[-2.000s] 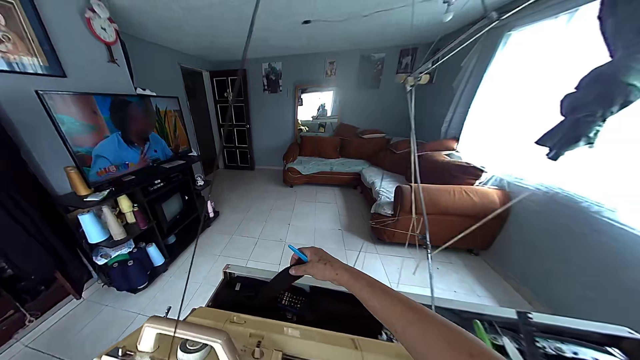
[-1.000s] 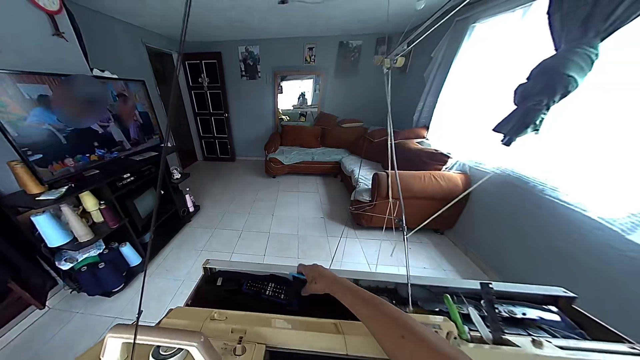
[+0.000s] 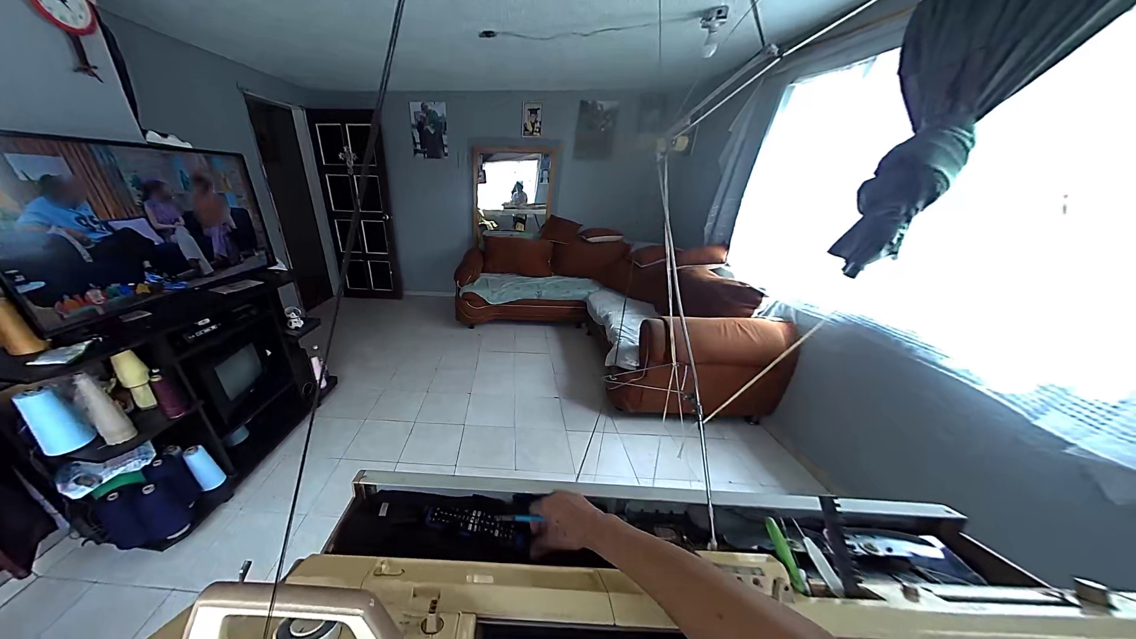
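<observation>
My right hand (image 3: 568, 524) reaches into the dark tray (image 3: 426, 479) behind the beige knitting machine (image 3: 515, 577), its forearm coming in from the lower right. A thin blue pen-like object (image 3: 517, 518) sticks out to the left from its fingers, which are closed around it; the fingertips are partly hidden. Just left of the hand, a black remote control (image 3: 475, 524) with light buttons lies on dark material. At the tray's right part are a green-handled tool (image 3: 785, 555) and a pale blade-like piece (image 3: 824, 564). My left hand is out of view.
Thread lines run up from the machine to an overhead yarn mast (image 3: 723, 93). On the left, a black shelf unit (image 3: 257, 311) holds a television (image 3: 133, 222) and yarn cones (image 3: 55, 422). A brown sofa (image 3: 719, 355) stands beyond the tiled floor (image 3: 479, 408).
My right hand, raised over the tray with the blue object and a dark item two seconds ago, has moved down into it. The view has shifted.
</observation>
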